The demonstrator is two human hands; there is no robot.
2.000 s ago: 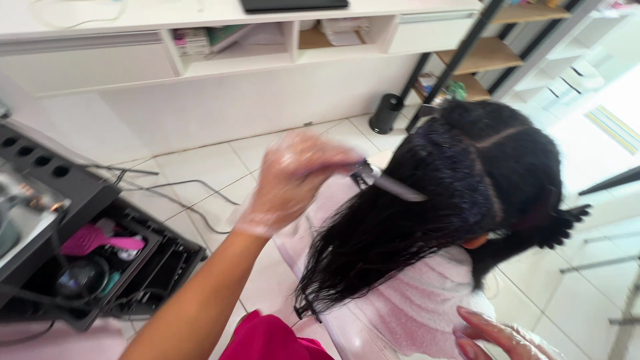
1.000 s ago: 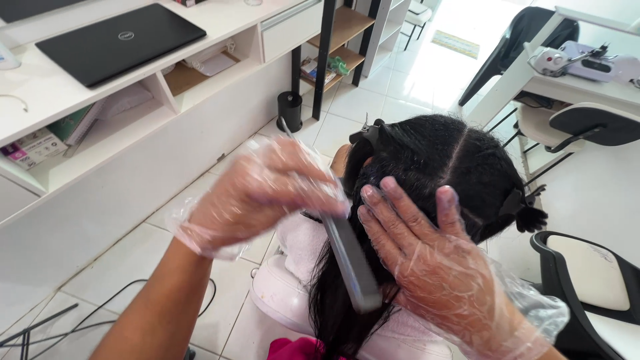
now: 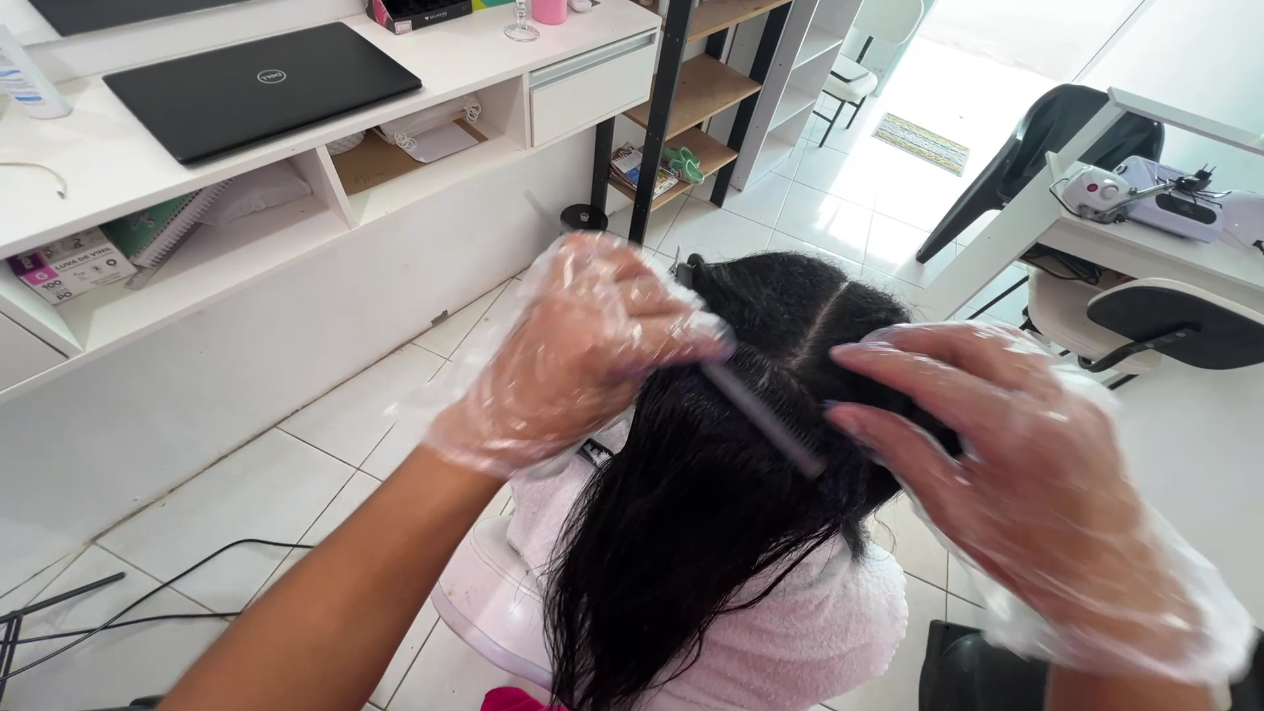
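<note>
A seated person's long black hair (image 3: 681, 494), parted on top, hangs over a white towel (image 3: 790, 632) on the shoulders. My left hand (image 3: 602, 346), in a clear plastic glove, grips a dark comb (image 3: 765, 420), blurred, its length lying across the back of the head. At the right side of the head is my right hand (image 3: 1007, 454), gloved too, with thumb and forefinger apart beside the hair; whether a strand is between them cannot be told. A dark hair clip (image 3: 686, 269) sits at the head's upper left.
A white counter (image 3: 474, 44) with a black laptop (image 3: 267, 84) runs along the wall at left. Behind the head stand a shelf unit (image 3: 706, 94) and a black bin (image 3: 583, 219). Chairs and a white table (image 3: 1106, 242) with devices are at right. Cables (image 3: 148, 592) lie on the floor.
My right hand has lifted off the hair and moved to the right of the head, its fingers no longer spread flat. The comb in my left hand now points down to the right across the hair.
</note>
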